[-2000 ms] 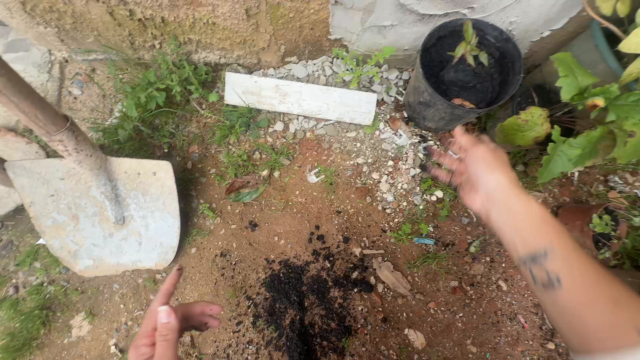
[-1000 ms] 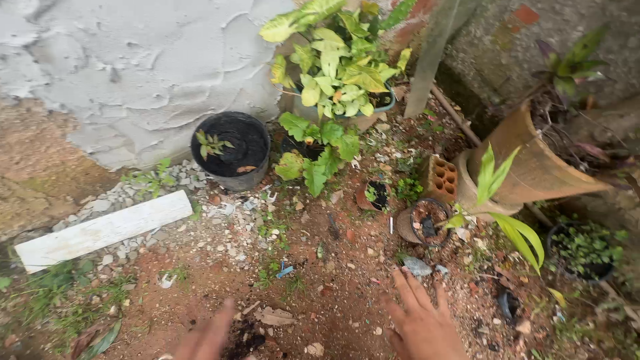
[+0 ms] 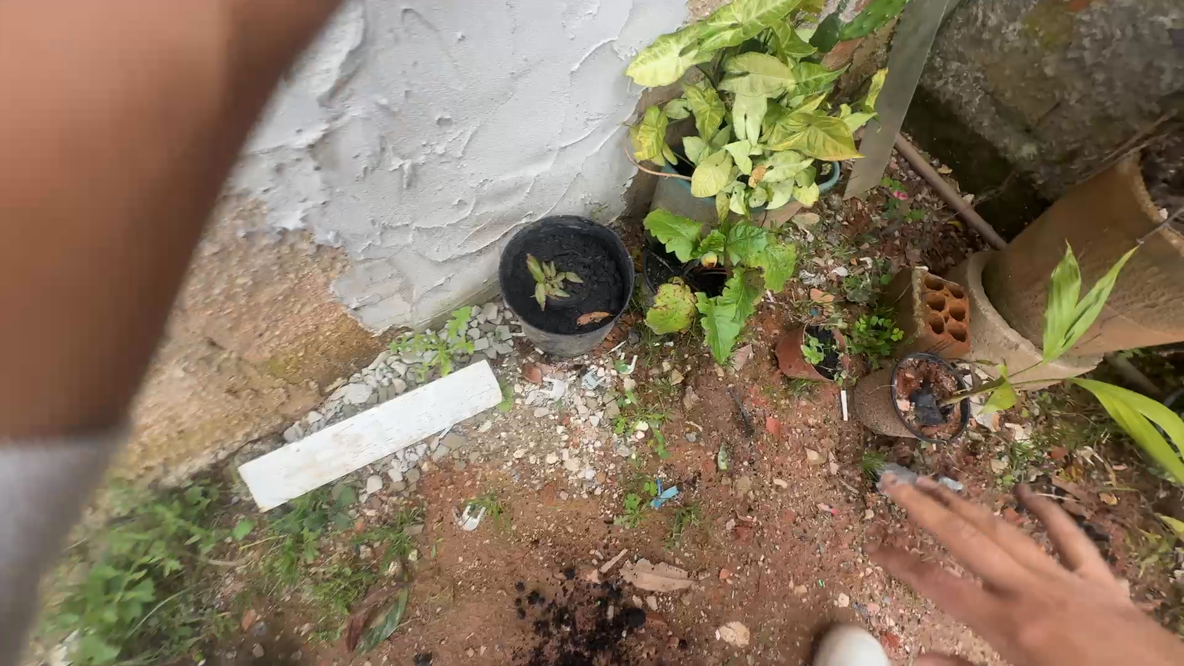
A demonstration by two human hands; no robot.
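Observation:
My right hand (image 3: pixel 1027 573) is at the lower right over the reddish soil, fingers spread and holding nothing, nearest to a small round pot (image 3: pixel 911 398) with a long-leaved plant. A blurred arm fills the left side of the view, and the left hand lies outside the frame. Against the plastered wall stands a black plastic plant pot (image 3: pixel 566 338) of dark soil with a small seedling (image 3: pixel 549 280) in it. Dark loose soil (image 3: pixel 587 620) is scattered on the ground at the bottom centre.
A white board (image 3: pixel 370 435) lies on gravel by the wall (image 3: pixel 444 139). Behind the black pot grows a leafy potted plant (image 3: pixel 749 111). To the right are a hollow clay brick (image 3: pixel 939 314) and a large clay-coloured pot (image 3: pixel 1082 268). A white shoe tip (image 3: pixel 849 647) shows at the bottom.
The view has swung right since the oldest frame, and the shovel is out of sight. My left hand has left the frame, while an arm now covers the left side.

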